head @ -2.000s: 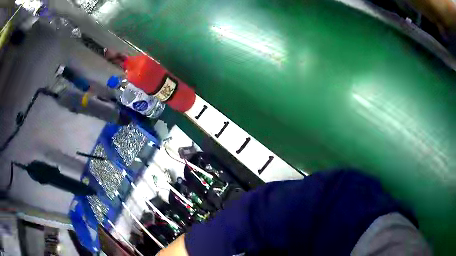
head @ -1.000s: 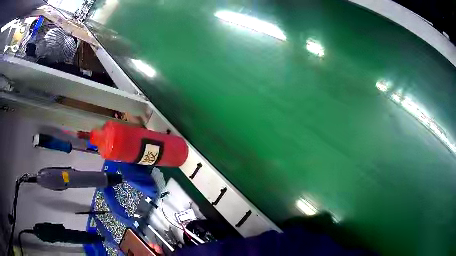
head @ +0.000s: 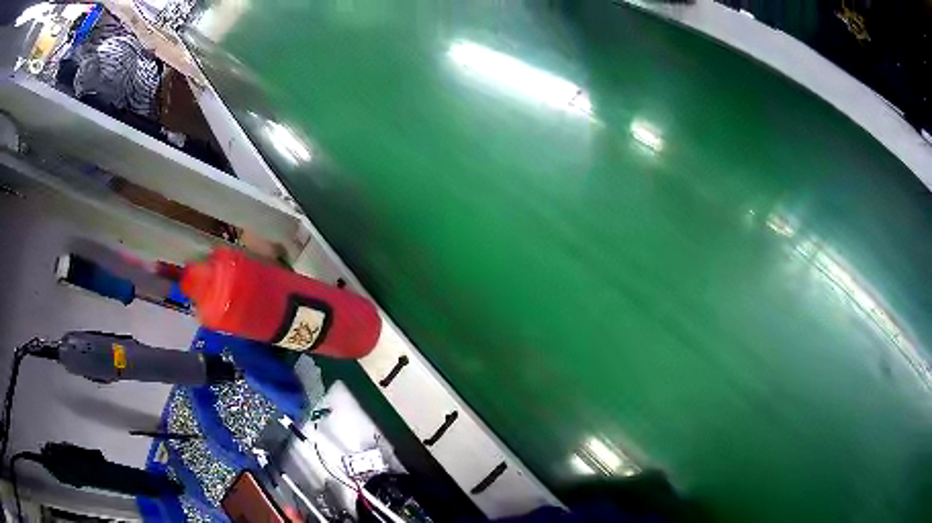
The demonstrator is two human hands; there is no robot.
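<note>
A flat slab with a dark reddish-brown face, which looks like a smartphone [head: 253, 501], is cut off by the bottom edge. A small reddish patch beside it may be a fingertip; it is too small to tell. A dark sleeve shows low at the bottom right, its hand not clearly visible. My left hand is not in view. Part of a black plastic housing [head: 393, 496] with red and white lead wires lies at the bottom edge, near white strips.
A red squeeze bottle [head: 281, 306] lies beside the green conveyor belt [head: 572, 235]. Blue screw bins [head: 245, 373] hold silvery grains. A grey electric screwdriver [head: 143, 360] and a black one [head: 107, 470] hang over the left side. A blue-handled tool [head: 97, 279] is above them.
The view has swung toward the belt and bottle. The housings and most of the sleeve have slid out at the bottom. The brown slab, absent in the oldest frame, now shows lower left.
</note>
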